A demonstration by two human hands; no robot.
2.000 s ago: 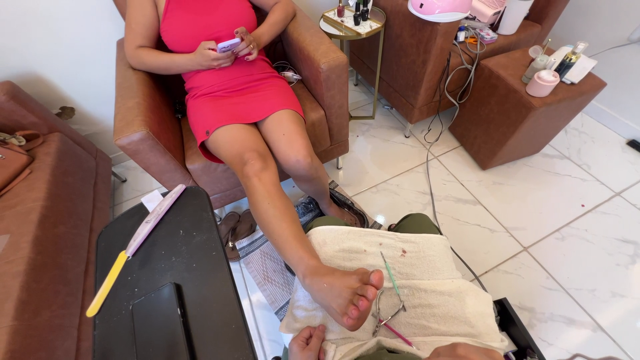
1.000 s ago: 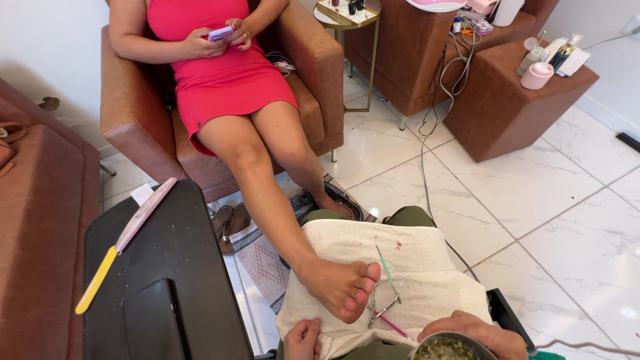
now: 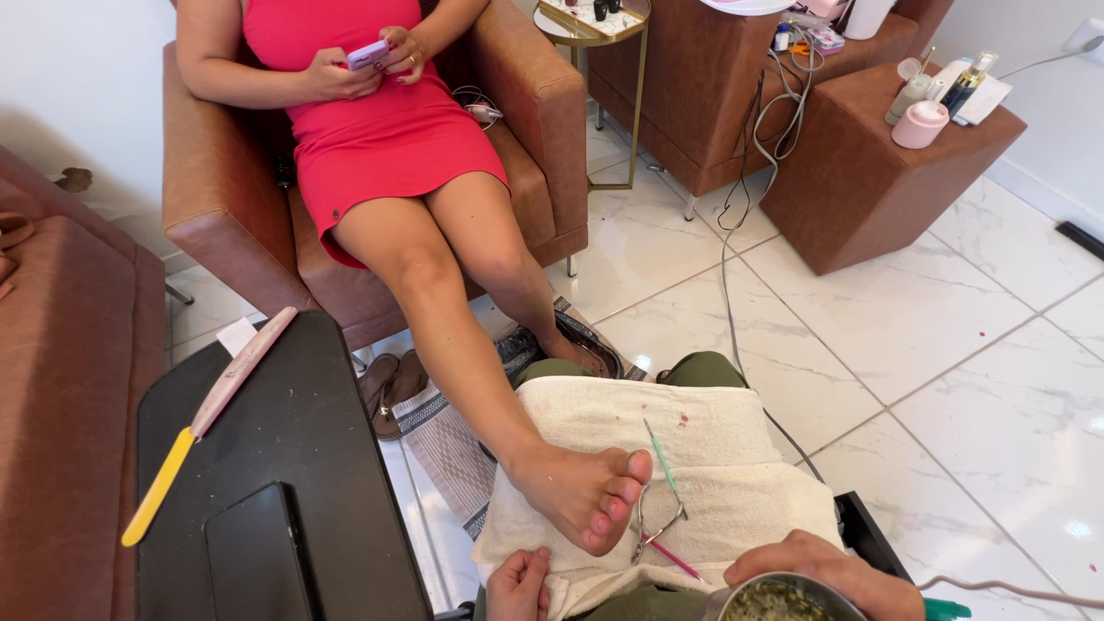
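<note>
A seated person's bare foot (image 3: 578,492) rests on a cream towel (image 3: 724,431) spread over my lap. My left hand (image 3: 517,586) is at the towel's near edge, below the foot, with thumb and fingers together; whether it pinches the cloth I cannot tell. My right hand (image 3: 828,565) holds a metal bowl (image 3: 724,604) with greenish bits inside, at the bottom edge of the view. Beside the toes lie metal cuticle nippers (image 3: 660,528), a green-handled tool (image 3: 662,457) and a pink stick (image 3: 673,556) on the towel.
At left stands a black tray table (image 3: 345,431) bearing a nail file (image 3: 241,375), a yellow file (image 3: 159,486) and a dark phone (image 3: 254,552). The person sits in a brown armchair (image 3: 552,112). A brown cube stool (image 3: 888,181) holds jars and bottles; a cable (image 3: 733,310) crosses the tiled floor.
The metal bowl, out of view two seconds ago, has come into view at the bottom with my right hand at it. My left hand stays beside the foot.
</note>
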